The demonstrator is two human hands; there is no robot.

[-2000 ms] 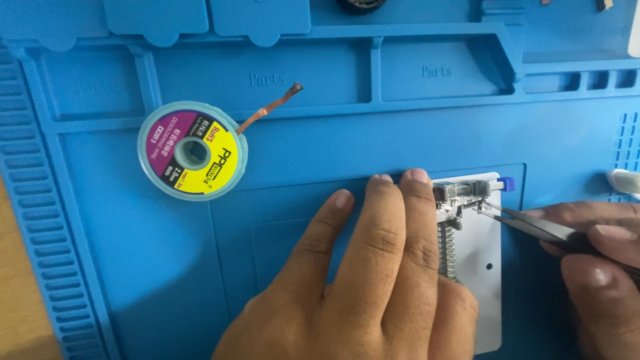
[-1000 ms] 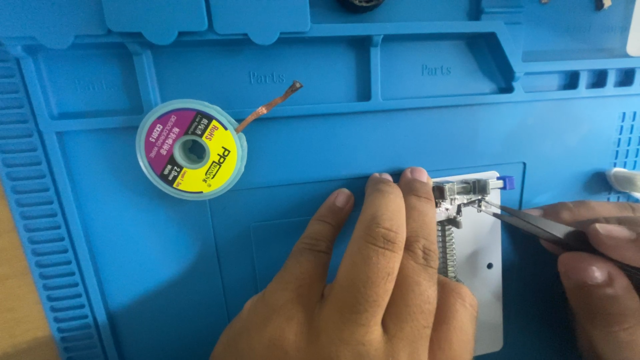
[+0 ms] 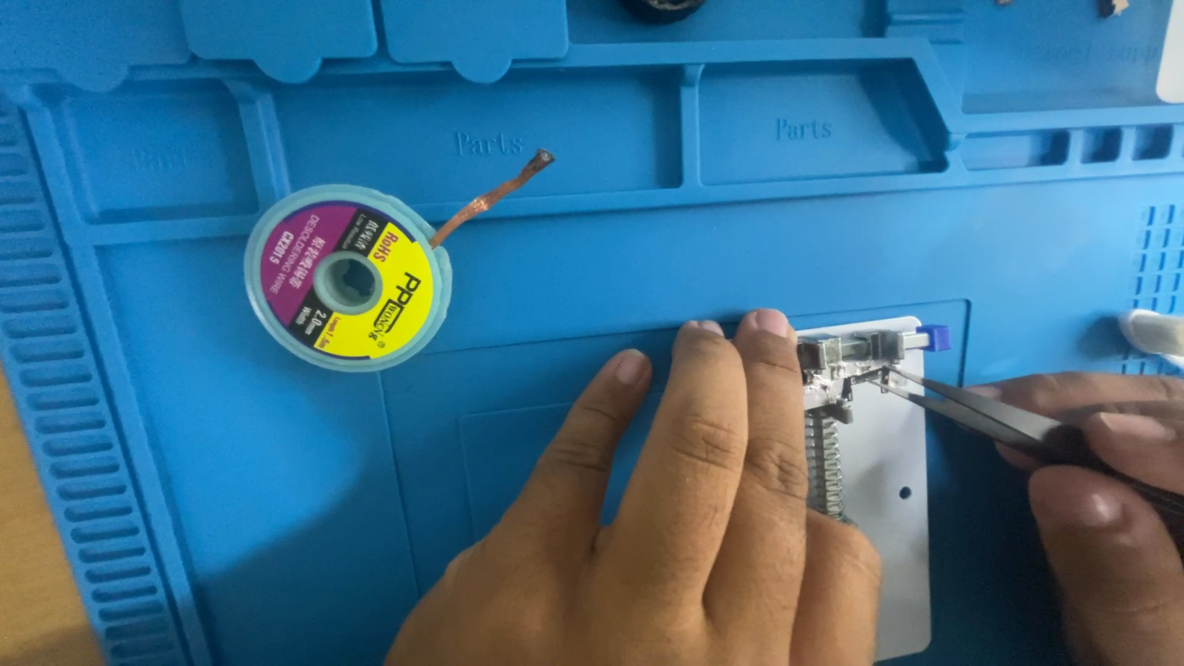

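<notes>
My left hand (image 3: 684, 518) lies over the left part of a metal plate holder (image 3: 879, 472), fingers pointing up the mat; what is under the palm is hidden. At the holder's top are metal clamp blocks on a bar with a blue end (image 3: 936, 338), and below them runs a coil spring (image 3: 825, 467). My right hand (image 3: 1101, 462) grips a pair of metal tweezers (image 3: 999, 418), whose tips sit at a small metal part (image 3: 865, 379) just under the clamp. Whether the tips pinch it, I cannot tell.
Left of my hands, a spool of desoldering braid (image 3: 407, 314) lies on the blue silicone work mat (image 3: 277, 518), its copper end (image 3: 490, 199) sticking out. Raised ridges form parts trays behind. A black round object (image 3: 662, 7) is at the top, a white object (image 3: 1154, 331) at the right edge.
</notes>
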